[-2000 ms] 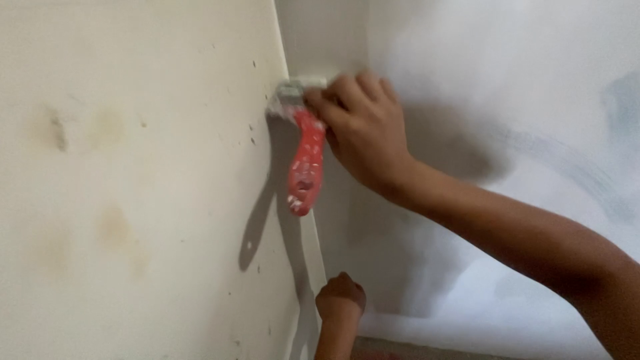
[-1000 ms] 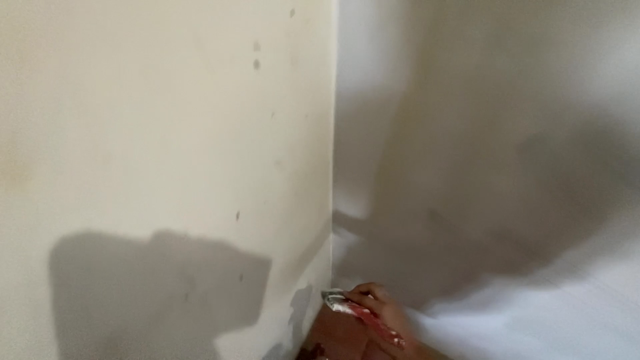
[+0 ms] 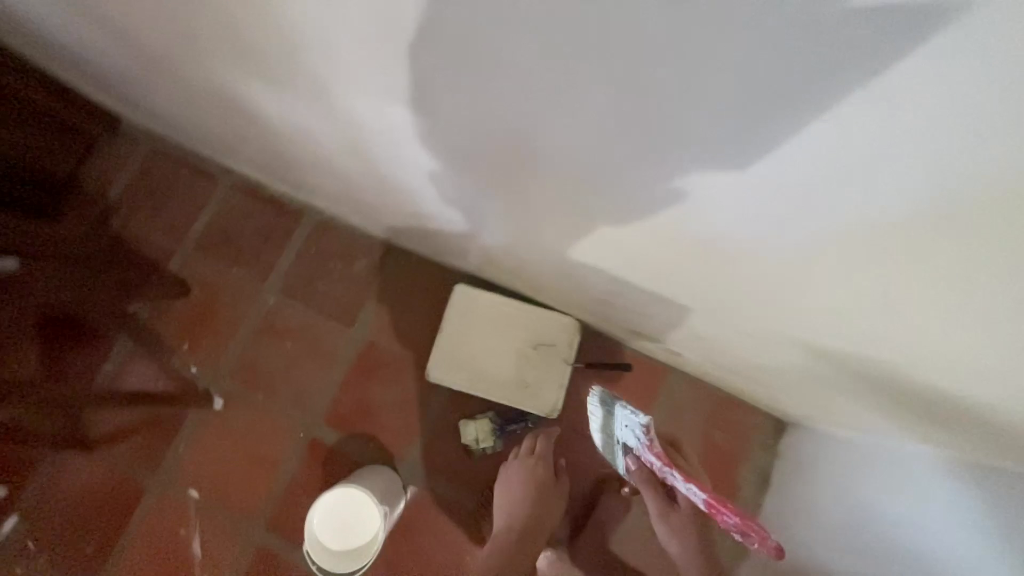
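Observation:
My right hand (image 3: 672,504) holds a paintbrush (image 3: 680,476) with a red handle by the neck near its metal ferrule; the bristles point up and left, and white paint coats the ferrule and part of the handle. Left of it, my left hand (image 3: 532,484) reaches low over the floor, fingers extended, near a second brush (image 3: 484,432) with pale bristles and a dark handle. Whether its fingertips touch that handle I cannot tell. Just above lies a cream rectangular tray or lid (image 3: 504,348), and a thin tool's black handle (image 3: 604,367) sticks out at its right.
A bucket (image 3: 348,520) of white paint with a wire handle stands on the terracotta tile floor (image 3: 264,384) at lower left. The pale wall (image 3: 320,120) meets the floor along a diagonal and forms a corner at right. Dark shapes lie in shadow at far left.
The view has swung down from the wall corner to the floor. The red-handled brush, up against the corner two seconds ago, is now low above the tiles, still in my right hand.

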